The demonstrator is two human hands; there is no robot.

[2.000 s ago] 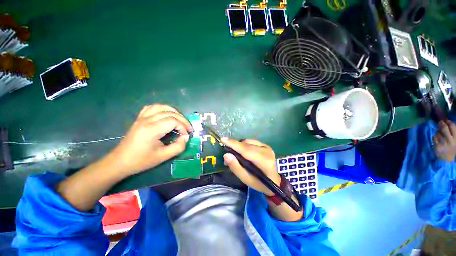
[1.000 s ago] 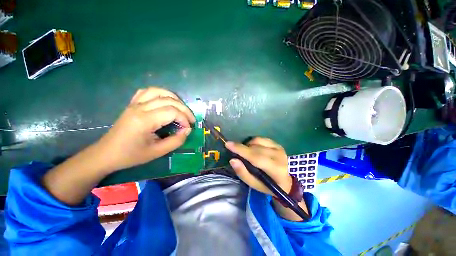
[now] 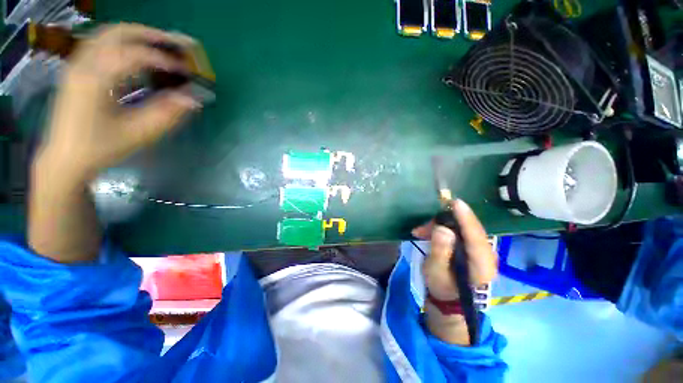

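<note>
Three small green circuit boards (image 3: 302,200) lie in a column on the green mat, with hooked flex tails (image 3: 335,225) sticking out right. My left hand (image 3: 123,101) is blurred at upper left, its fingers closed around a dark LCD module (image 3: 166,78) with an orange flex end; whether it is one or several is unclear. My right hand (image 3: 458,258) holds the black soldering iron (image 3: 463,280), tip up and blurred, right of the boards and away from them. A thin solder wire (image 3: 213,205) lies on the mat left of the boards.
A black fume fan (image 3: 517,86) stands at upper right, with a white tub (image 3: 573,182) below it. Three finished screens (image 3: 444,16) lie at the top. More LCD modules (image 3: 19,45) are at upper left. A red bin (image 3: 183,278) is below the bench. A person's blue sleeve (image 3: 655,265) shows at right.
My left hand has left the boards for the upper left and closed on an LCD module. My right hand has drawn the iron away to the right. The boards are uncovered. The view has shifted.
</note>
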